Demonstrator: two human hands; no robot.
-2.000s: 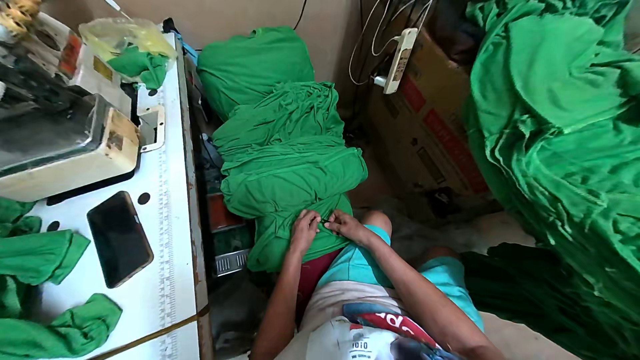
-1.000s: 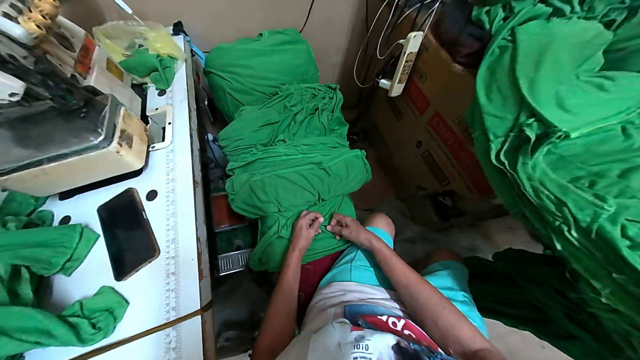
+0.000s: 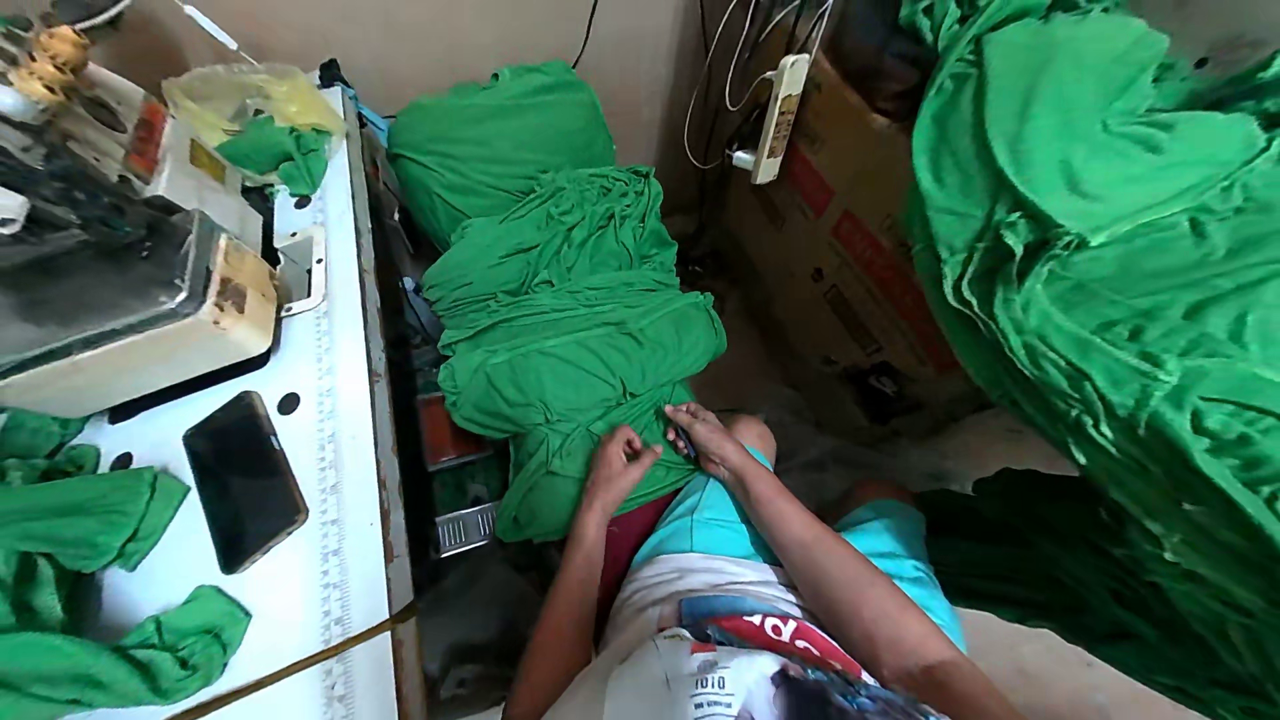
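Green knit fabric (image 3: pixel 580 350) lies in bunched folds before me, its near end over my lap. My left hand (image 3: pixel 620 468) rests at this near end, fingers curled with thumb and fingertips close together; whether it pinches cloth is too small to tell. Just right of it, my right hand (image 3: pixel 703 438) holds a small dark tool (image 3: pixel 686 443), mostly hidden in the palm, with its fingertips at the fabric. A gap of green cloth shows between the two hands.
At left, a white sewing-machine table (image 3: pixel 350 560) bears a machine (image 3: pixel 140 300), a smartphone (image 3: pixel 245 482), green pieces (image 3: pixel 90 520) and a yellowish plastic bag (image 3: pixel 215 95). A power strip (image 3: pixel 780 118) hangs by a cardboard box (image 3: pixel 830 230). More green fabric (image 3: pixel 1130 250) is heaped at right.
My hands were close together at the cloth; now they are farther apart, the right one turned, with the dark tool showing in it. The fabric pile has stayed in place.
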